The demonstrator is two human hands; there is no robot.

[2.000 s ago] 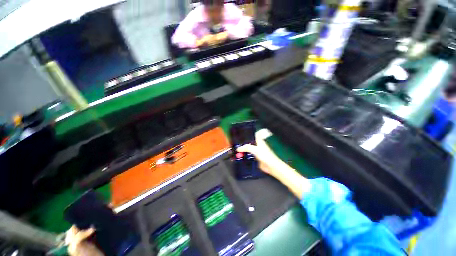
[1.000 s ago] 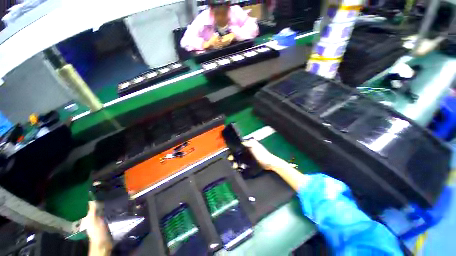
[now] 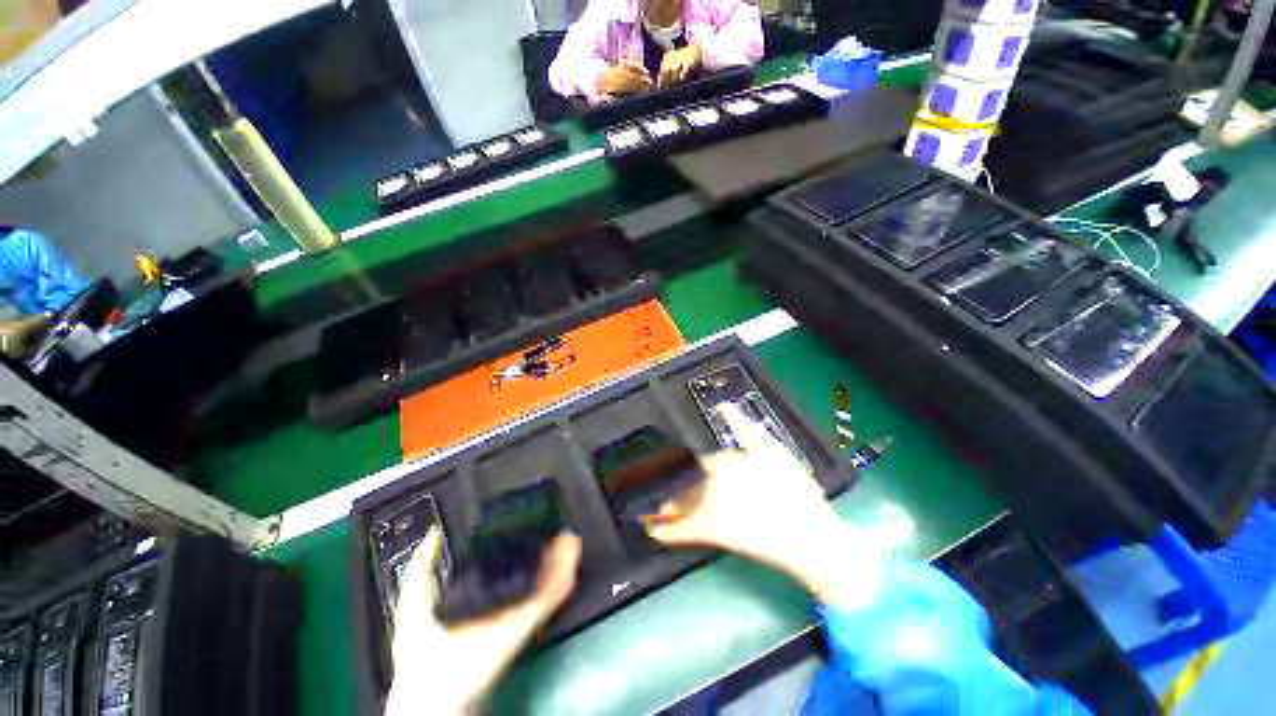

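Observation:
A black foam tray [image 3: 619, 588] with four slots lies in front of me. Phones with their backs up sit in its far left slot and in its far right slot [image 3: 718, 388]. My left hand [image 3: 469, 629] grips a dark phone [image 3: 504, 560] at the second slot, thumb and fingers on its sides. My right hand [image 3: 763, 515] grips another dark phone [image 3: 641, 476] at the third slot. Both phones look partly tilted over their slots; blur hides how deep they sit.
An orange mat [image 3: 462, 420] with small dark tools lies beyond the tray, with a rear foam tray [image 3: 420, 343] behind it. Stacked trays with phones stand right [image 3: 910, 329] and left [image 3: 210, 629]. A small yellow item [image 3: 842, 416] lies right. A person in pink sits across.
Both hands have moved inward over the tray. The outer slots now hold backside-up phones. The two middle phones with green screens now look dark and are gripped.

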